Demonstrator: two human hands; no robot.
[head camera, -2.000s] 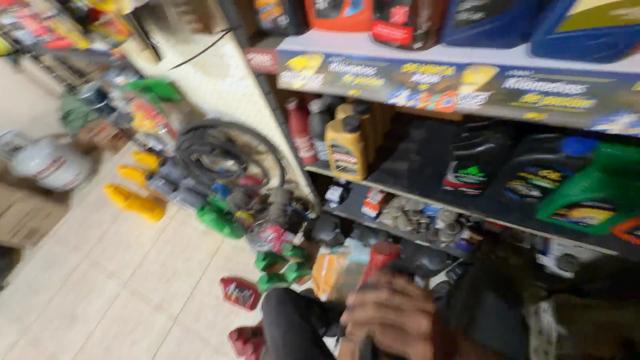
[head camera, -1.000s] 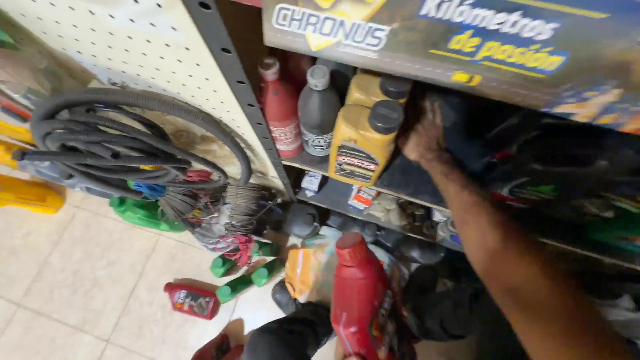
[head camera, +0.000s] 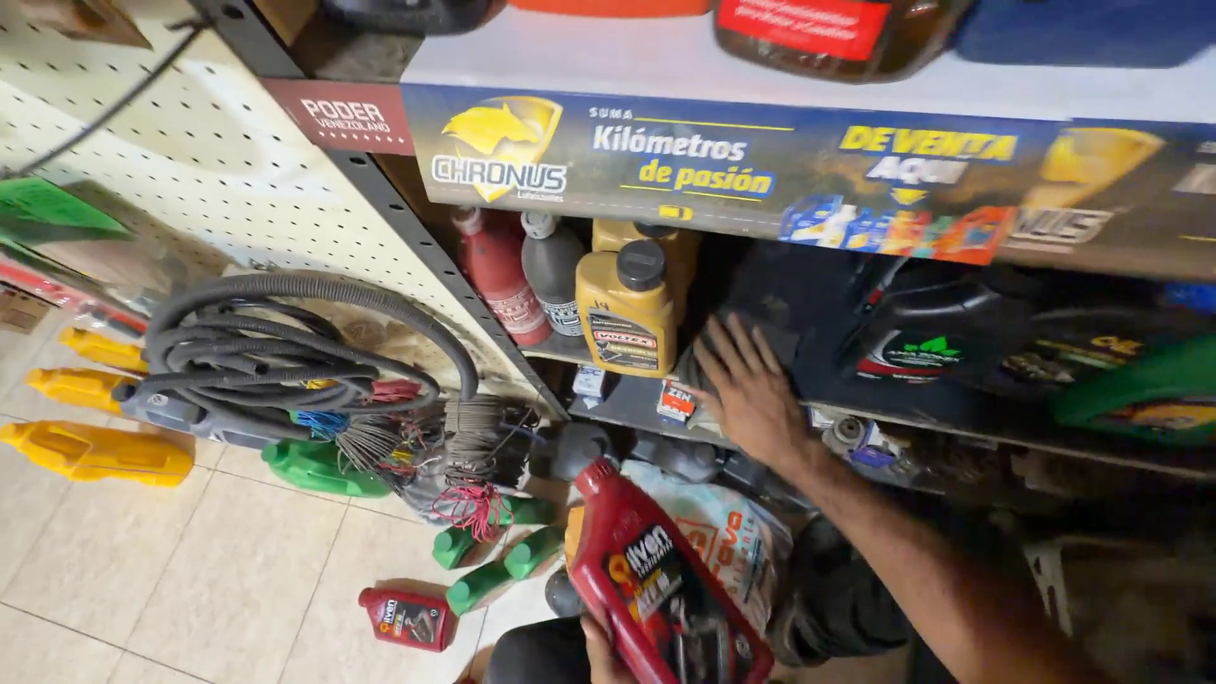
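Observation:
My left hand (head camera: 604, 655), mostly cut off by the bottom edge, grips a red plastic oil bottle (head camera: 655, 579) that leans with its cap up and to the left. My right hand (head camera: 746, 389) lies spread at the front of the black shelf (head camera: 817, 380), its fingertips just right of a gold Voltex oil bottle (head camera: 627, 313). Something dark and cloth-like shows under its fingers; whether it is gripped is unclear. Another gold bottle stands behind the first. Left of these stand a grey bottle (head camera: 554, 275) and a red bottle with a pale cap (head camera: 499, 275).
Black jugs (head camera: 917, 332) and a green jug (head camera: 1140, 389) stand right on the shelf. Below are small boxes (head camera: 676, 403) and a plastic bag (head camera: 731, 532). On the tiled floor lie a small red bottle (head camera: 408, 617), green bottles (head camera: 480, 584) and yellow jugs (head camera: 100, 451). Coiled hose (head camera: 313, 351) hangs by the pegboard.
My right hand, earlier reaching in behind the gold bottles, now lies spread at the shelf front. The red bottle in my left hand, upright before, is now tilted. The view has pulled back.

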